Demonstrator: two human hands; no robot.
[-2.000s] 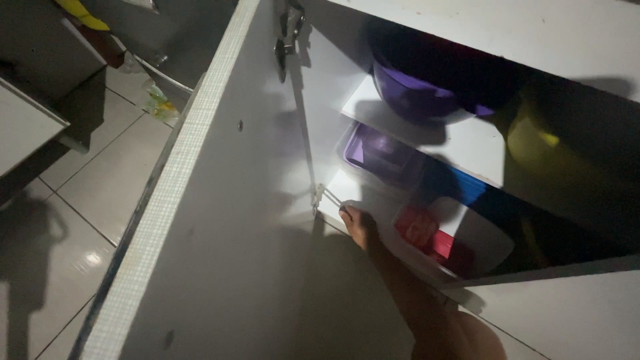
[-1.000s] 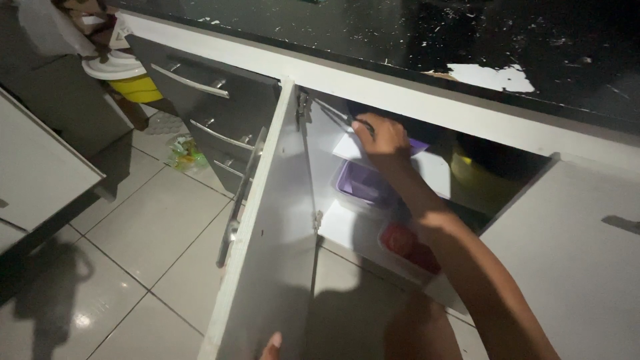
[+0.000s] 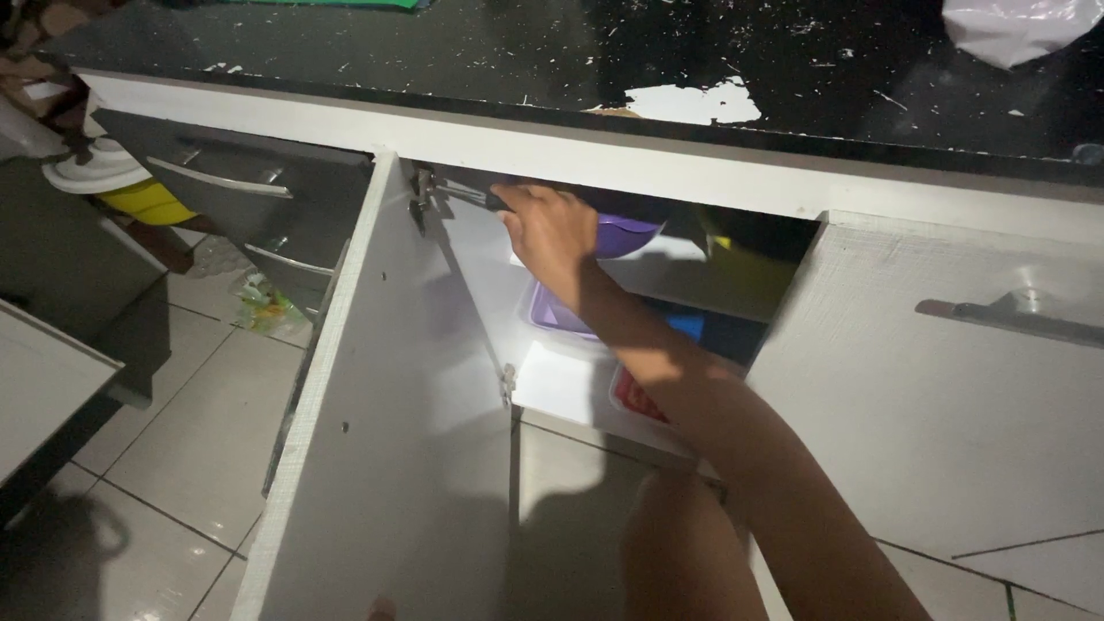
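My right hand (image 3: 552, 228) is closed around the dark handle of a screwdriver (image 3: 470, 197), whose metal shaft points left to the upper hinge (image 3: 423, 190) of the cabinet door. The tip appears to be at the hinge; exact contact is hard to tell. The white cabinet door (image 3: 379, 388) stands swung out, with a lower hinge (image 3: 509, 384) near its bottom inner edge. Only a fingertip of my left hand (image 3: 381, 609) shows at the bottom edge, by the door's inner face; the rest is out of frame.
Inside the cabinet are a purple bowl (image 3: 625, 235), a purple plastic container (image 3: 552, 312) and a red-lidded container (image 3: 636, 395). A worn black countertop (image 3: 517, 52) runs above. Dark drawers (image 3: 233, 190) stand left, a closed white door (image 3: 940, 388) right. A knee is below my forearm.
My right hand was by the lower hinge two seconds ago, with the tool there; it has moved up to the upper hinge. The view has shifted to show the countertop.
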